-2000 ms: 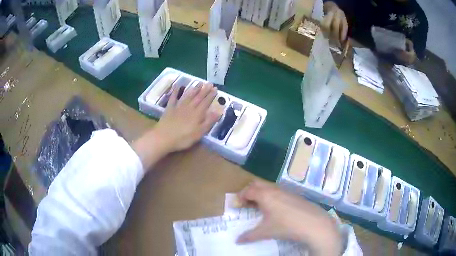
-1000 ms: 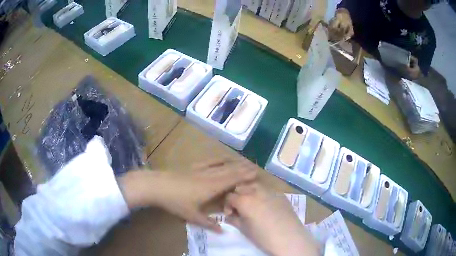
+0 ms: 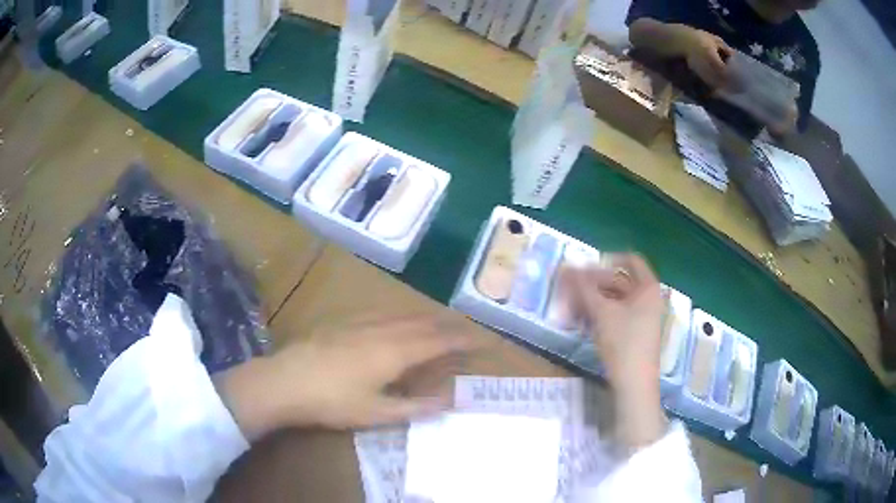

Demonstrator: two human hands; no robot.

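A white inner tray [image 3: 526, 327] with a beige handheld unit [image 3: 505, 263] and a bluish wrapped piece [image 3: 535, 275] sits at the belt's near edge. My right hand [image 3: 624, 309], blurred, is over the tray's right slot; whether its fingers hold anything is unclear. My left hand [image 3: 359, 368], also blurred, lies flat with fingers spread by the label sheets [image 3: 383, 452], with nothing seen in it. Two white trays [image 3: 368, 241] with black accessories [image 3: 370, 194] in their middle slots stand touching, up-left of it. The parts bag [image 3: 88, 285] lies beside my left sleeve.
More trays [image 3: 709, 365] line the green belt [image 3: 442, 108] to both sides. Tall carton sleeves [image 3: 550, 147] stand on the belt's far side. Across it, a person's hands hold a pale item near an open cardboard box [image 3: 624, 93] and paper stacks [image 3: 791, 187].
My right hand has left my left hand and moved up-right over the tray. My left hand has moved slightly left. The trays and sleeves appear farther left in view.
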